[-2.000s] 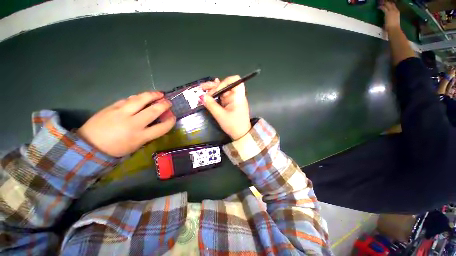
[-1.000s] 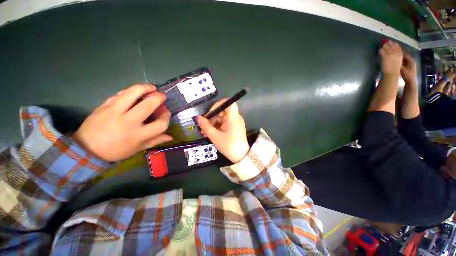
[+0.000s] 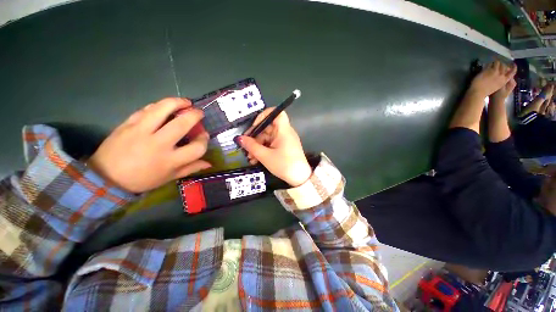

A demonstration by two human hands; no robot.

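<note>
My left hand (image 3: 152, 146) is closed around the left end of a black phone unit (image 3: 214, 119) held over the dark green tabletop. The unit's right half carries a white panel (image 3: 242, 102) with dark dots, and a thin pale wire runs near its upper edge. My right hand (image 3: 275, 146) holds slim black tweezers (image 3: 272, 116), pale rear end up and to the right. The tip is hidden by the fingers near the unit's lower edge, beside a pale shiny patch (image 3: 228, 139). I cannot tell whether the tip touches anything.
A second black unit (image 3: 222, 191) with a red end and white panel lies nearer my body. Yellow tape (image 3: 152, 198) is under my left hand. A white rail (image 3: 420, 25) curves along the far edge. Another person's dark-sleeved arms (image 3: 481, 140) are at the right, hands near the rail.
My right hand has moved off the white panel to the unit's lower edge, uncovering the panel. The tweezers' rear end has since tilted up. The other person's hands have come together.
</note>
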